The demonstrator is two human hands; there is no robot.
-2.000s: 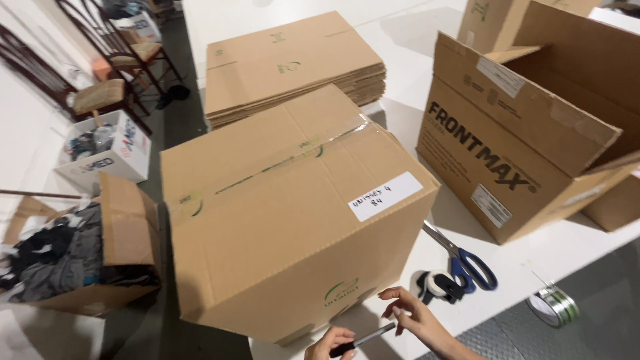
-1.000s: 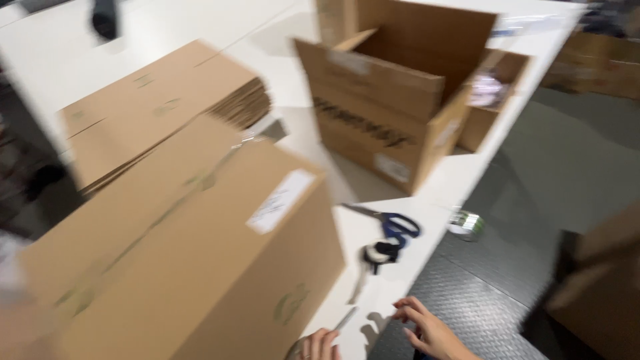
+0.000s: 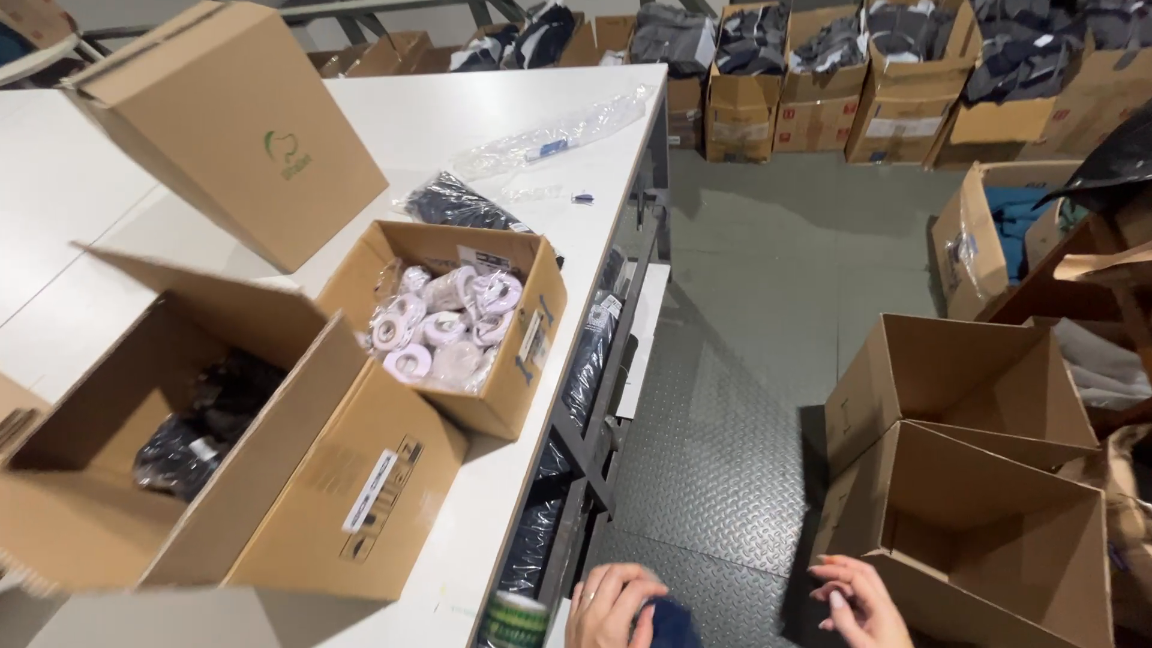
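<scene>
At the bottom edge my left hand (image 3: 616,605) has its fingers curled beside the table; whether it holds something cannot be told. Dark blue fabric (image 3: 666,623) shows just right of it. My right hand (image 3: 859,601), fingers apart and nothing visible in them, is in front of an empty open cardboard box (image 3: 990,531). A roll of green printed tape (image 3: 515,621) is left of my left hand, by the table edge. On the table, a large open carton (image 3: 333,504) holds black plastic-wrapped items, and a smaller cardboard box (image 3: 531,351) holds several pale wrapped rolls.
The white table (image 3: 486,477) fills the left, with a closed carton (image 3: 270,144) and clear plastic wrapping (image 3: 576,135) on it. Dark wrapped goods (image 3: 589,360) lie on the shelf below. Another open box (image 3: 972,378) stands at right; boxes of clothing (image 3: 747,99) line the back.
The view has swung far to the right. My hands were over the table by the large taped carton, the left with a thin pen-like object two seconds ago; now they are beyond the table's edge, farther apart.
</scene>
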